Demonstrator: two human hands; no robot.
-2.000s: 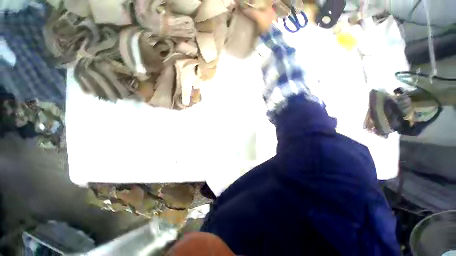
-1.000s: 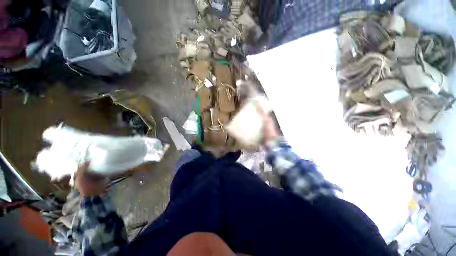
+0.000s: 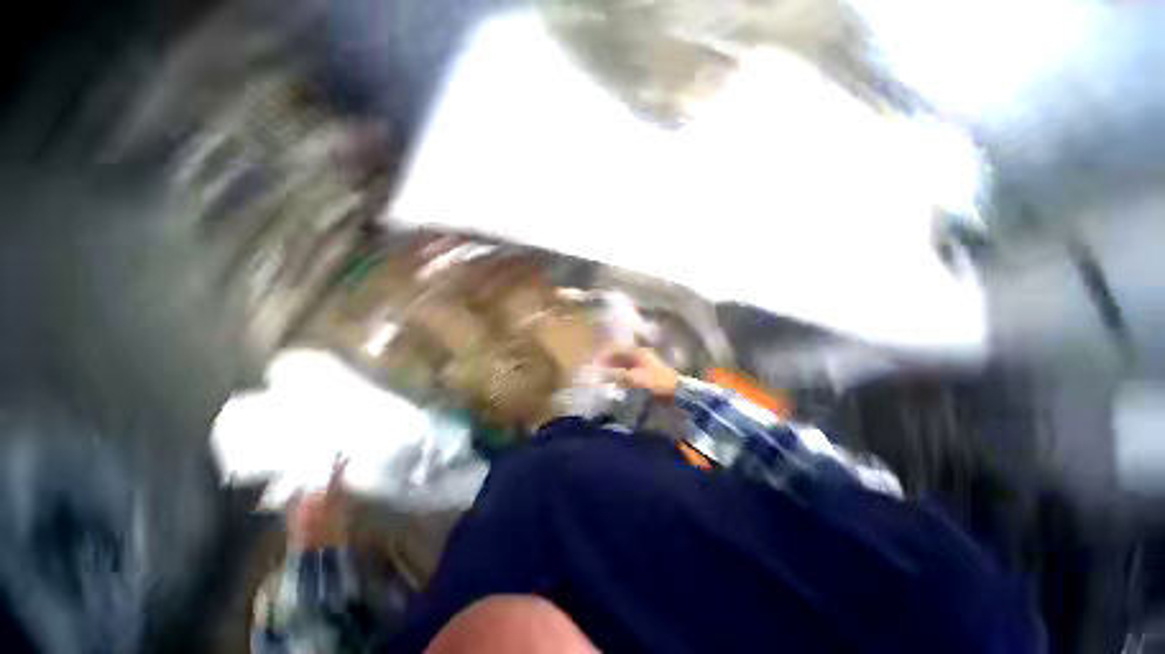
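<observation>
The view is strongly blurred. My left hand is at the lower left, closed on a limp bundle of white cut pieces that spreads above and to the right of it. My right hand is near the middle, in front of my body and below the table's near edge. Something pale shows at its fingertips, but blur hides whether the hand holds it.
The white table fills the upper middle, with a tan-grey heap at its far side. Brown tied bundles lie on the floor left of my right hand. An orange surface shows beside my right sleeve.
The view has swung, so the table now lies across the top. The white bundle stays in my left hand, nearer my body. The tan piece at my right hand no longer shows clearly.
</observation>
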